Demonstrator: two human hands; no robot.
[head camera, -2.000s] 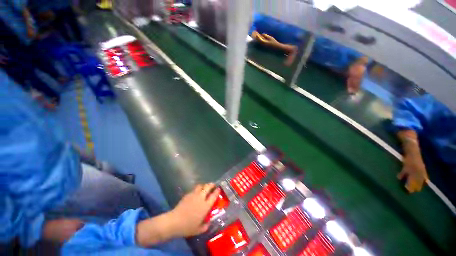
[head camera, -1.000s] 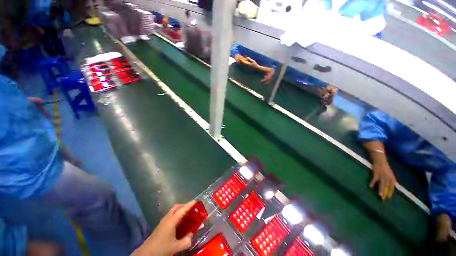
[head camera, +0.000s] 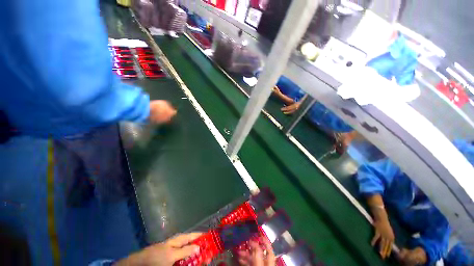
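Note:
My left hand (head camera: 169, 251) comes in from the bottom left and grips an open red flip phone (head camera: 202, 248) by its keypad half. The phone's dark screen half points right, over the tray. My right hand (head camera: 258, 255) is at the bottom edge, partly cut off and blurred, with its fingers close to the screen half; whether it grips anything cannot be told. Other open phones lie in the clear tray beyond, with a red keypad (head camera: 240, 213) and dark or glaring screens (head camera: 276, 223) showing. The lower part of the tray is hidden or out of frame.
A person in a blue smock stands at the left, a blurred hand (head camera: 162, 111) over the bench (head camera: 182, 171). Another phone tray (head camera: 150, 63) lies farther along. A metal post (head camera: 267, 85) stands by the green belt (head camera: 260, 158). Workers' hands (head camera: 383, 235) show across it.
The closed phone in my left hand has given way to an open one. My right hand has come into view. The person at the left now reaches over the bench. The view has shifted.

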